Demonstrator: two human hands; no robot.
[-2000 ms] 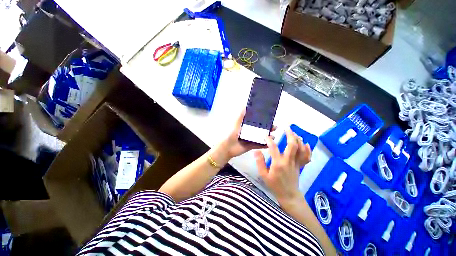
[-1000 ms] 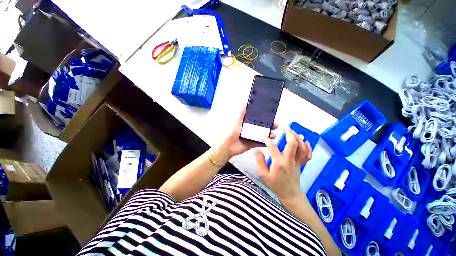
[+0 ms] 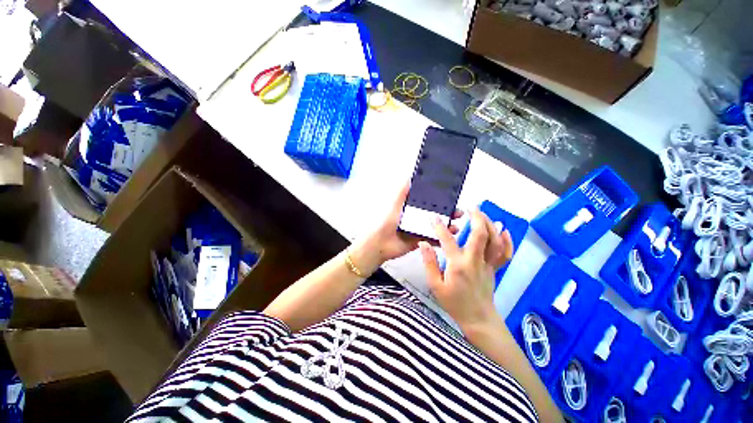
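Observation:
My left hand [image 3: 395, 235] holds a dark smartphone [image 3: 441, 178] upright over the table, its screen dark with a pale lower part. My right hand [image 3: 469, 268] is beside the phone's lower end, fingers apart, with a fingertip at the lower screen. It holds nothing that I can see. A blue tray [image 3: 510, 229] lies partly hidden behind my right hand. Filled blue trays [image 3: 549, 285] stand at the right with coiled white cables [image 3: 535, 339] and white chargers [image 3: 607, 342] in them.
A stack of blue trays [image 3: 328, 125] and red-yellow snips [image 3: 273, 83] stand on the white table. Rubber bands [image 3: 409, 85] and clear film [image 3: 520, 122] lie on the dark strip. A charger carton [image 3: 561, 50] is at the far side, a cable pile [image 3: 717, 215] at right, floor cartons [image 3: 116, 289] at left.
The phone has shifted slightly to the right in my left hand. The fingers of my right hand have moved a little at the phone's lower end.

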